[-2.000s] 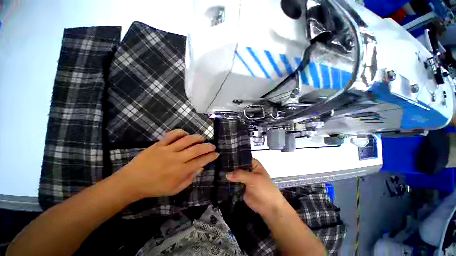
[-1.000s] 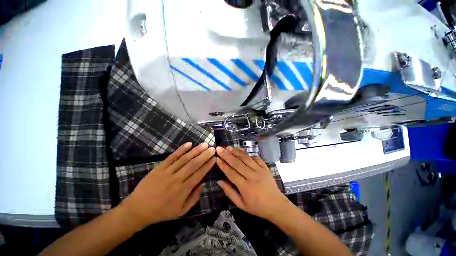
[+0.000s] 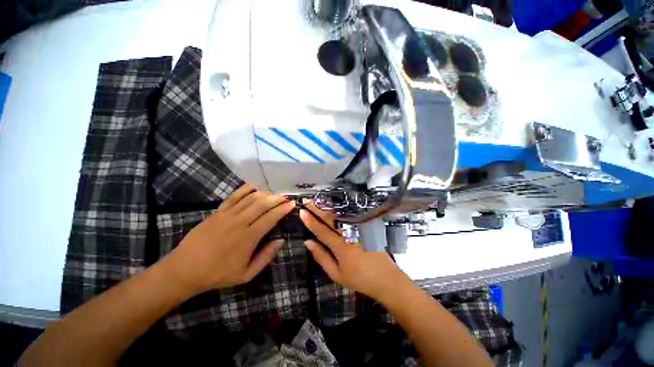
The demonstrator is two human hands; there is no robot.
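A black, grey and white plaid garment panel (image 3: 115, 179) lies on the white table, crossed by narrow black seam strips (image 3: 188, 208). My left hand (image 3: 228, 240) lies on the plaid with its fingertips at the needle area. My right hand (image 3: 351, 261) is beside it, bent over the cloth, fingertips close to those of my left hand. The white sewing machine head (image 3: 287, 93) with blue stripes hangs just beyond the fingertips. The needle area (image 3: 315, 201) is partly hidden by the head and fingers.
A curved shiny guard (image 3: 432, 132) stands out in front of the machine head. More plaid cloth (image 3: 473, 315) hangs below the table's front edge at the right. Patterned grey cloth (image 3: 307, 348) shows at the bottom. A yellow-black tape line (image 3: 544, 315) crosses the grey floor.
My right hand has let go of the plaid edge it pinched and moved up next to my left hand. Both hands' fingertips are now closer to the needle. The camera view has shifted.
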